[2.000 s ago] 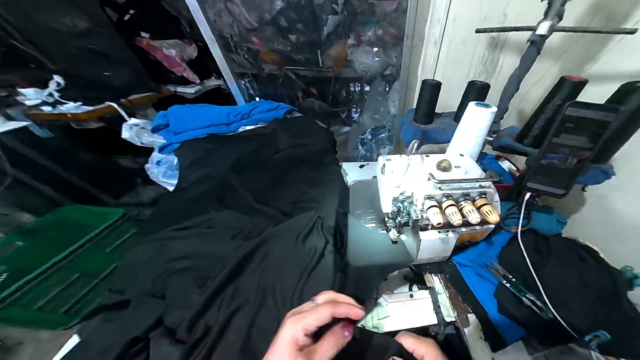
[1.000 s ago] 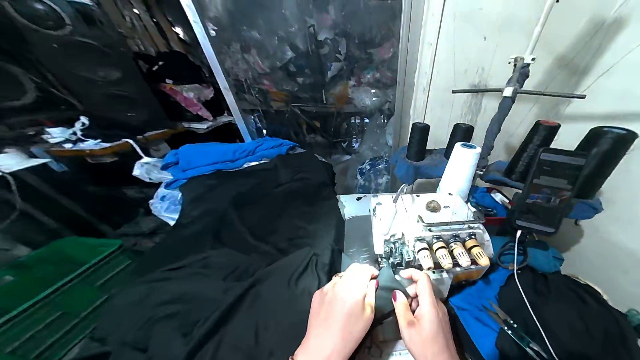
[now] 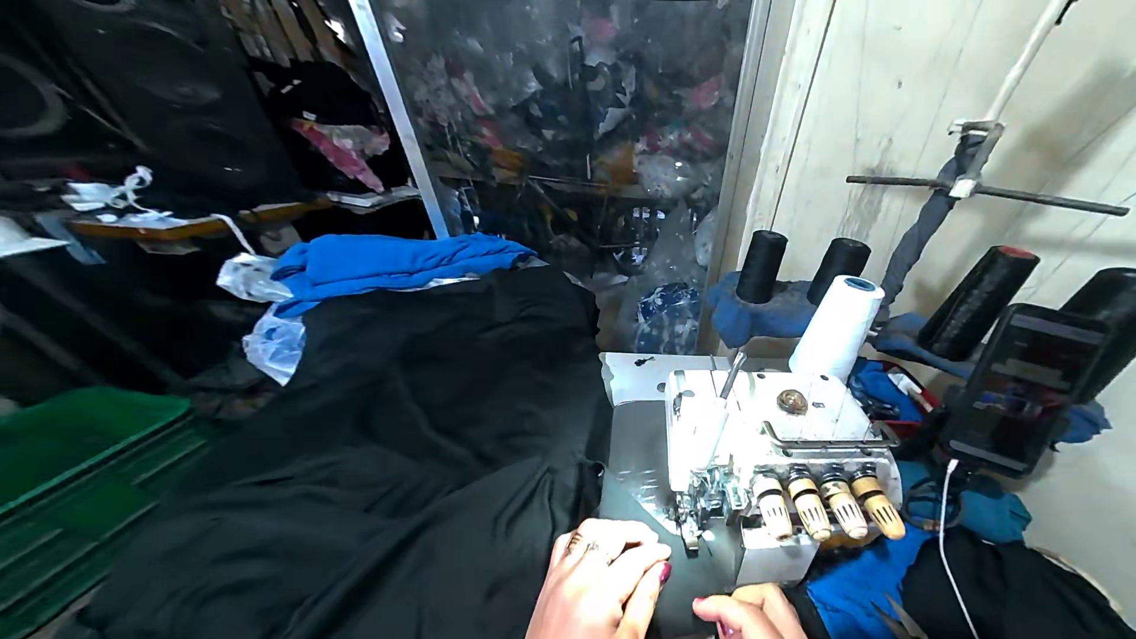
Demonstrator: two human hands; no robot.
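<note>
A white overlock sewing machine (image 3: 754, 417) stands at the right, its presser foot (image 3: 690, 532) over dark grey fabric (image 3: 688, 586). Just left of and below the foot, my left hand (image 3: 603, 577) presses on the fabric, fingers bent and a ring on one finger. My right hand (image 3: 754, 612) is at the lower edge, in front of the machine, with thumb and finger closed on the fabric's edge, partly out of view. A large heap of black cloth (image 3: 426, 426) spreads to the left of my hands.
Thread cones (image 3: 839, 328) and a phone (image 3: 1021, 386) with a white cable stand behind and right of the machine. Snips (image 3: 896, 617) lie on blue cloth at the lower right. A green plastic crate (image 3: 89, 453) is at the left; folded blue fabric (image 3: 399, 264) lies behind the black cloth.
Two seconds ago my hands were lower, in front of the machine; one second ago both held the grey fabric close at the presser foot. Now they are lower and farther apart.
</note>
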